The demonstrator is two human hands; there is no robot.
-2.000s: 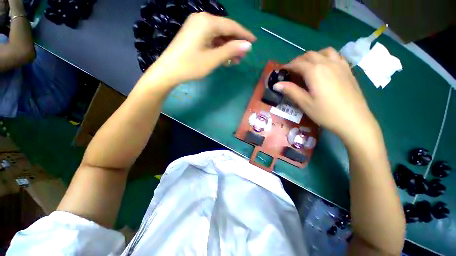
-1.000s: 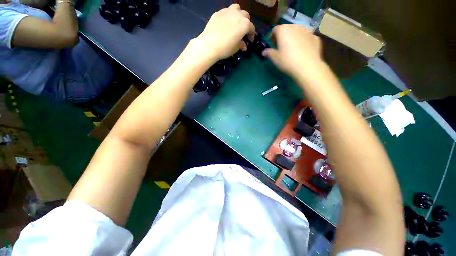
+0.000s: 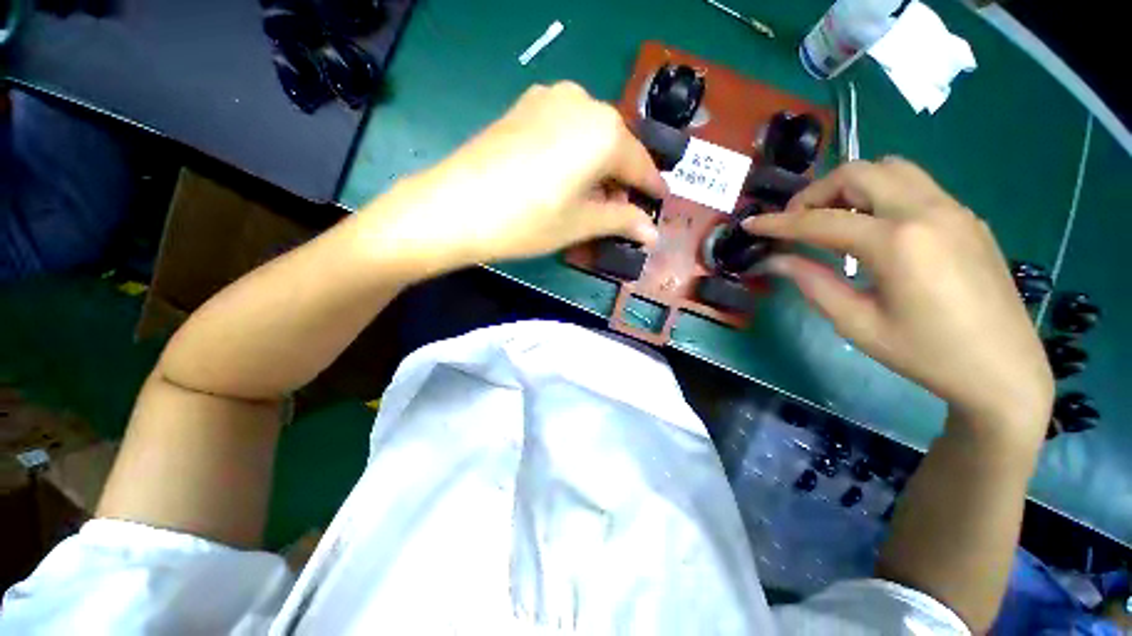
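The red-brown fixture lies on the green bench with its loop handle toward me and a white label in its middle. Black shells sit at its far left and far right. My right hand has thumb and fingertips around a black shell at the near-right place. My left hand reaches over the near-left place, its fingertips around a dark shell mostly hidden by the fingers. Matte black blocks stand beside the shells.
A white bottle and crumpled tissue lie beyond the fixture, with silver tweezers at its right. A small white strip lies at far left. Black shells pile on the dark mat and at right.
Both hands have come back from the far shell pile to the fixture. The near places, seen bare before, now have a shell at right and a dark piece under my left fingers.
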